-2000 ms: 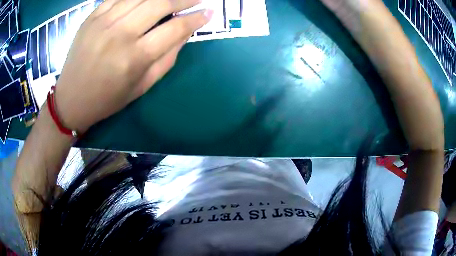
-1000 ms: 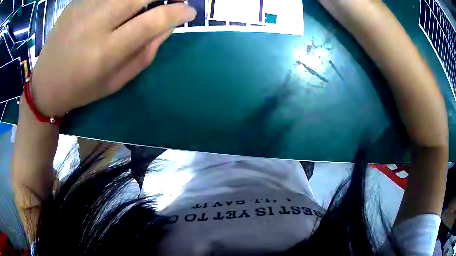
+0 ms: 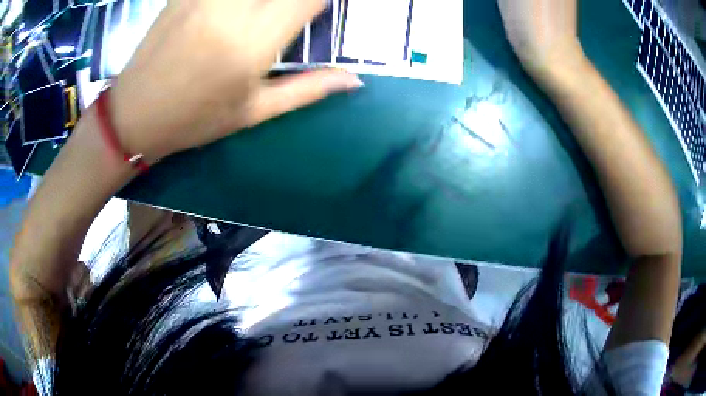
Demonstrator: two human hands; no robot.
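A white adhesive strip sheet (image 3: 441, 68) with dark bars and a small teal spot lies on the green mat at the top centre, cut off by the upper edge. My left hand (image 3: 224, 69) is at the sheet's left part, thumb stretched along its near edge, the other fingers cut off by the top edge. Whether it holds a module there is hidden. My right hand (image 3: 539, 23) is mostly beyond the top edge, right of the sheet; only its wrist end shows, and its fingers are out of the picture.
A pile of dark modules (image 3: 45, 112) with orange tabs lies at the left, beside more barred sheets. Other black-barred sheets (image 3: 672, 93) lie at the far right. The green bench (image 3: 348, 186) ends in a white edge before my body. Part of a person shows at the lower right.
Since a second ago the view has shifted, so the bench appears lower at the left. My left thumb has moved down and right to the sheet's near edge. More of my right wrist shows.
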